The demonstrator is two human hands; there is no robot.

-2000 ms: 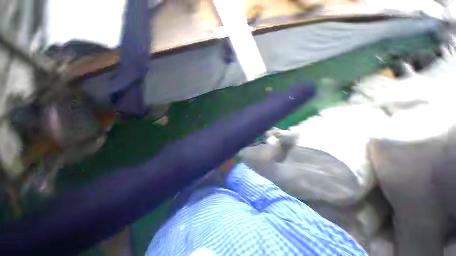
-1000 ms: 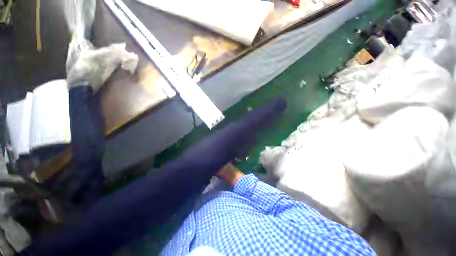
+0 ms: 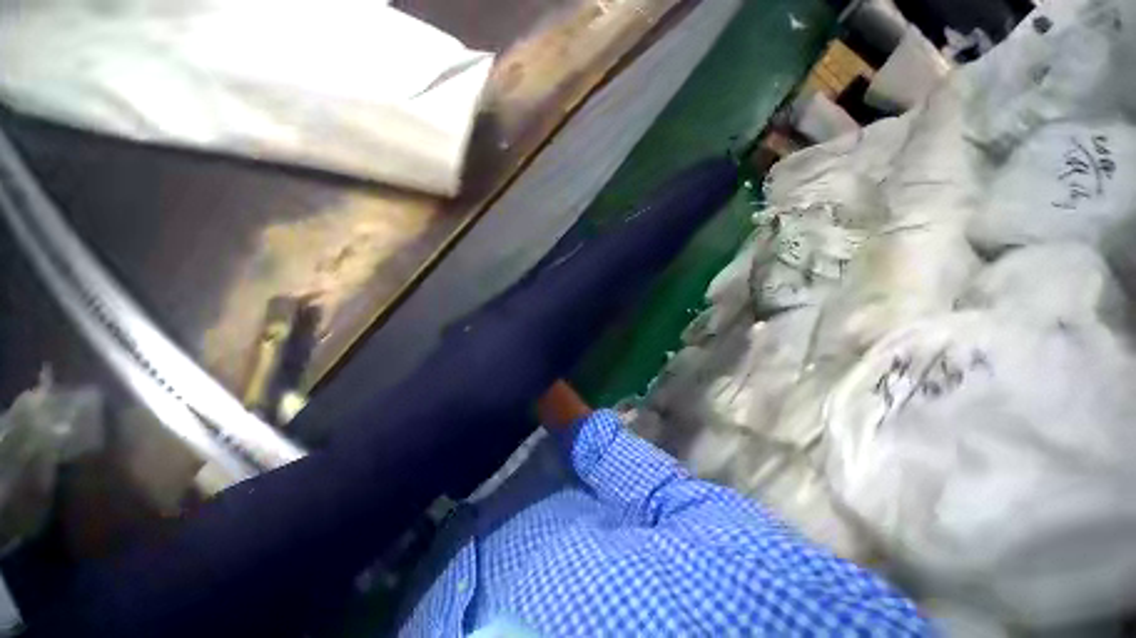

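A long, thick navy fabric roll point(image 3: 473, 386) slants across the view, from the lower left up to its far end near the green floor at upper centre. It lies across the front of my body in a blue checked shirt. My right hand point(image 3: 563, 406) is at the roll's near side. Only the wrist and part of the hand show; the fingers are hidden by the roll. My left hand is not in view.
A dark worn table point(image 3: 162, 237) is at left, with white fabric point(image 3: 287, 94), a long white measuring scale point(image 3: 137, 343) and crumpled plastic. White wrapped rolls point(image 3: 972, 436), some with handwriting, are heaped at right. Green floor point(image 3: 698, 100) shows between.
The view has swung right and closer to the table. The white fabric looks nearer, and the notebook and slim navy roll at left have left the view. My right hand stays at the large roll.
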